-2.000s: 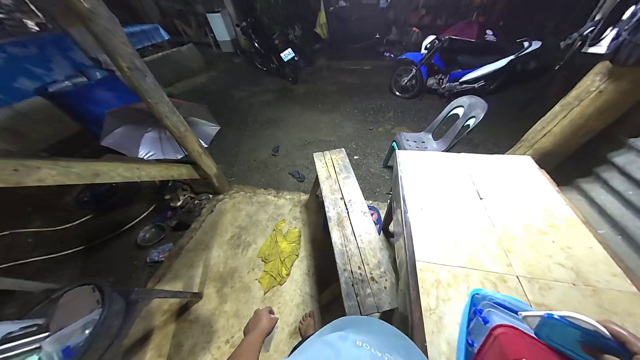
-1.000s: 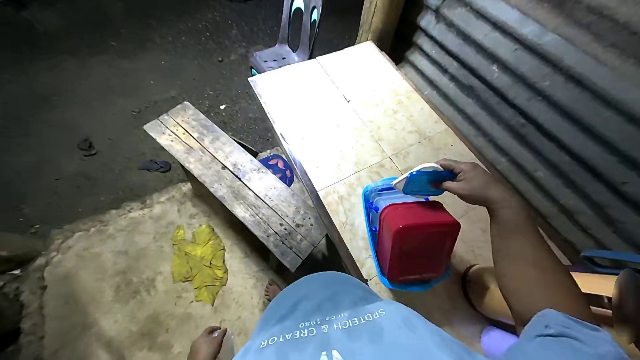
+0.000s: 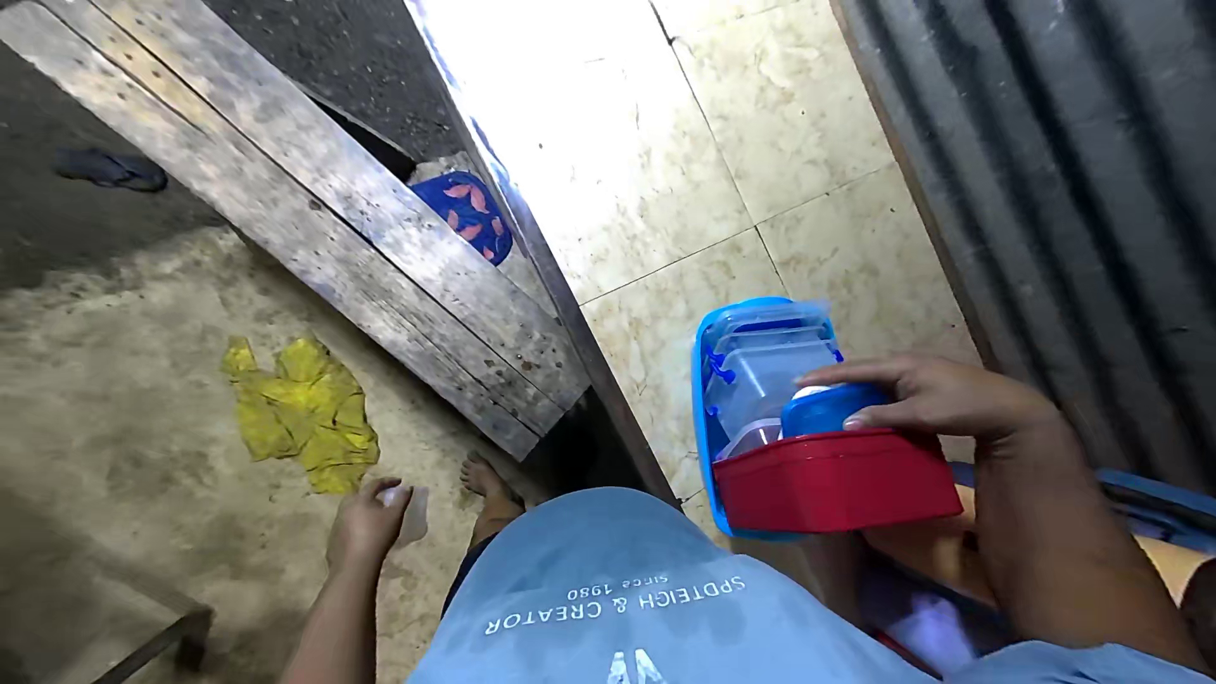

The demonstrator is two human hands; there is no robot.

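On the tiled table (image 3: 646, 142), a blue plastic basin (image 3: 705, 380) holds clear plastic containers (image 3: 765, 375) and a red plastic container (image 3: 836, 484), which is tilted on its side. My right hand (image 3: 936, 399) grips a small blue plastic object (image 3: 825, 410) with a white edge, just above the red container. Low on the left, my left hand (image 3: 369, 527) has its fingers curled around a small whitish translucent item (image 3: 414, 516), over the concrete floor. Beside that hand, a crumpled yellow cloth or bag (image 3: 309, 413) lies on the floor.
A wooden plank bench (image 3: 313, 209) runs along the table's left side, with a dark blue patterned item (image 3: 470, 214) partly under it. A dark slipper (image 3: 112, 169) lies on the ground at left. Corrugated metal sheeting (image 3: 1054, 190) borders the table's right side.
My right hand has lowered the small blue object into the basin, beside the red container, which now shows its side. The view has turned and tilted down toward the table.
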